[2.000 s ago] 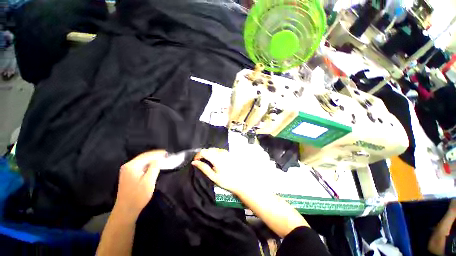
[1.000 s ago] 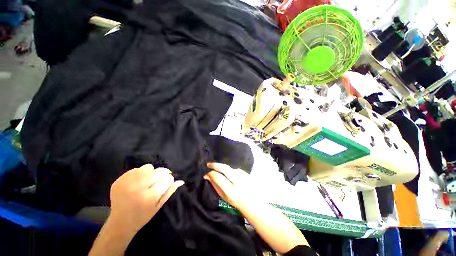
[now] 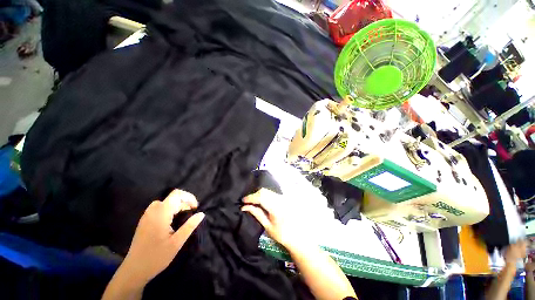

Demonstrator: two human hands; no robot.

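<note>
A large black garment (image 3: 135, 123) is spread over the table left of the sewing machine and hangs over the front edge. My left hand (image 3: 161, 234) grips gathered black cloth between thumb and fingers. My right hand (image 3: 271, 217) pinches the same cloth a short way to the right, in front of the machine. The cream sewing machine (image 3: 431, 176) has a green panel with a white screen. Its needle area (image 3: 308, 167) is beyond my right hand, with no cloth held at it. Small black pieces (image 3: 343, 199) lie under the machine arm.
Slim dark snips (image 3: 386, 241) lie on the white table, near its green ruler-marked edge (image 3: 363, 268). A green fan (image 3: 385, 64) stands behind the machine head, beside a red bag (image 3: 356, 20). A blue crate (image 3: 53, 253) is at lower left. Another person's hand (image 3: 515, 252) shows at far right.
A pale curved strip near my left fingers two seconds ago no longer shows. The cloth between my hands is now more bunched. The view has shifted, and another person's hand has risen at far right.
</note>
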